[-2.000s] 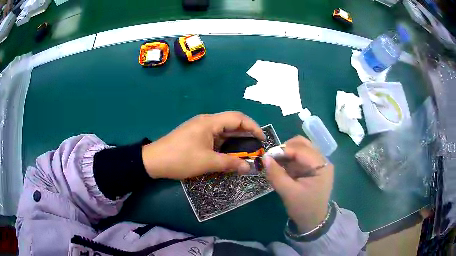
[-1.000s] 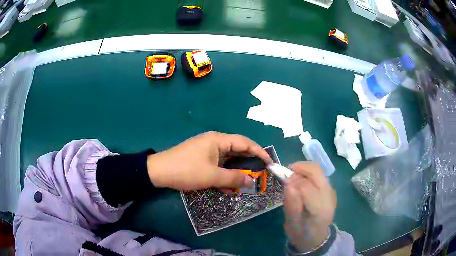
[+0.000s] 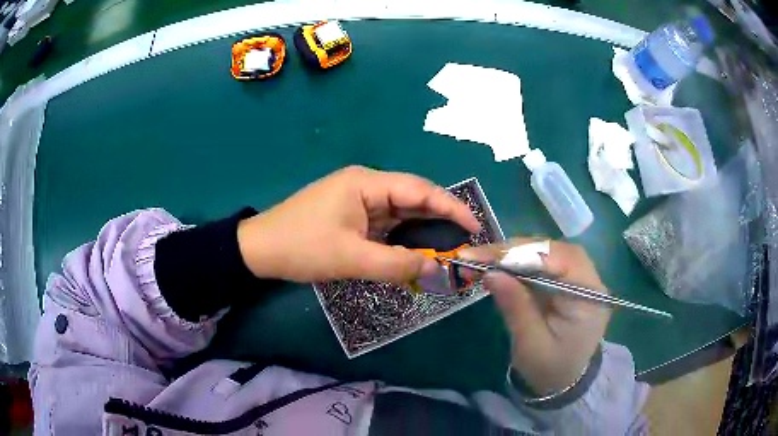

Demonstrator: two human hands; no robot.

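Observation:
My left hand [image 3: 333,226] holds a black-and-orange unit [image 3: 431,234] above the pin box, with the orange frame and a silvery block facing my right hand. My right hand [image 3: 550,302] holds long thin silver tweezers [image 3: 589,294], whose tip is at the unit's orange edge. A white wrap [image 3: 525,256] is on a right-hand finger. The pin box [image 3: 375,319] is a white-edged tray full of small metal pins, partly hidden under both hands. No single pin can be made out at the tweezers' tip.
Two orange-and-black units [image 3: 258,58] sit at the back left. A white paper sheet [image 3: 482,109] and squeeze bottle [image 3: 561,197] lie right of centre. Further right are crumpled tissue [image 3: 612,162], a yellowish-green ring in a white box [image 3: 674,153], a water bottle [image 3: 670,55] and a plastic bag [image 3: 695,247].
My right hand has turned, and the tweezers now show lengthwise with their tip at the unit. The unit is still in my left hand. The whole view has shifted, so the bench things appear higher.

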